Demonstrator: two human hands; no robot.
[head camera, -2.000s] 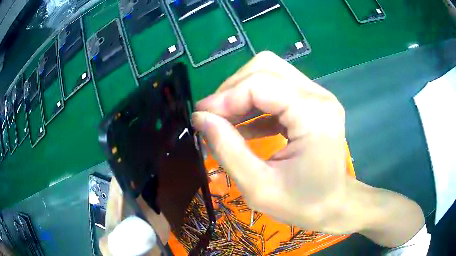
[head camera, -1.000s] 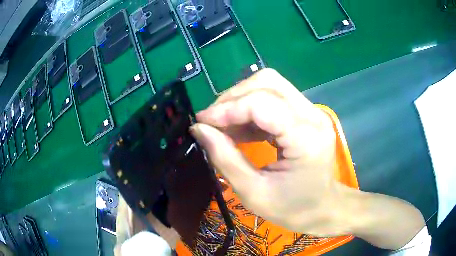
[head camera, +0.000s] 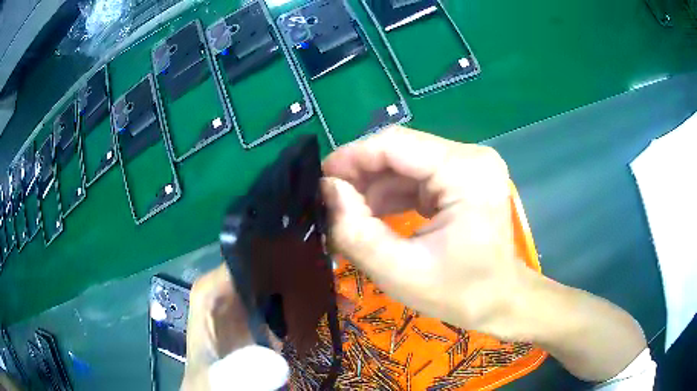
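Note:
A black phone housing (head camera: 286, 229) is held upright and tilted above the orange parts tray (head camera: 527, 252), its solid end up. My left hand (head camera: 222, 328) grips its lower left side; a white finger cot covers the thumb tip. My right hand (head camera: 436, 221) is bare, with thumb and forefinger pinched at the housing's upper right edge. Any sliver between those fingertips is hidden. Many thin dark and coppery slivers (head camera: 374, 351) lie loose in the tray.
Several housings (head camera: 264, 84) lie in a slanted row on the green belt (head camera: 550, 69). Another housing (head camera: 170, 321) lies left of my left hand, with dark frames (head camera: 50, 359) at the lower left. A white sheet (head camera: 672, 214) is at the right. Crumpled clear film (head camera: 99, 19) is beyond the belt.
The held housing has shifted right and turned more edge-on, with my left hand moving right too. My right fingertips stay at its edge. The belt housings have changed position in view.

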